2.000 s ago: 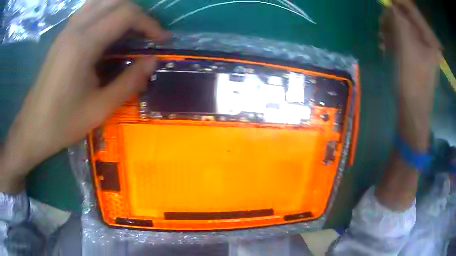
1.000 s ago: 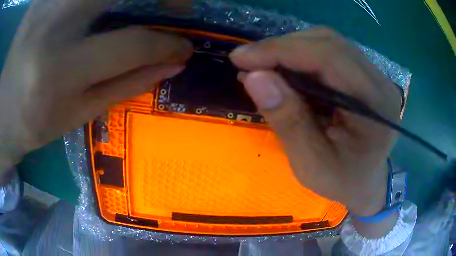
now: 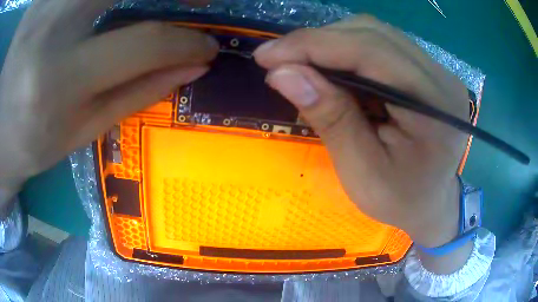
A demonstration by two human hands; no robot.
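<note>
The orange tablet housing [image 3: 230, 200] lies open, with its honeycomb floor and black rim showing. The mainboard [image 3: 236, 88] is along its far edge, its right part hidden under my right hand. My right hand [image 3: 377, 118] holds a slim dark tool [image 3: 436, 115] like a pen, its fingertips at the board's far edge. My left hand [image 3: 112, 88] is over the housing's far left corner, its fingertips close to the right ones. A thin pale line shows between the fingertips; I cannot tell whether my left fingers hold it. The tool's tip is hidden.
A bubble wrap sheet [image 3: 451, 65] lies under the housing on the green mat [image 3: 501, 76]. Yellow tape [image 3: 524, 23] runs at the upper right. Ends of white cables [image 3: 436, 7] show at the top edge. A blue wrist strap [image 3: 451, 243] is on my right wrist.
My right hand has come from the mat at the right to the board, now with the dark tool. My left hand has moved slightly right. Over the last second both hands stay nearly still.
</note>
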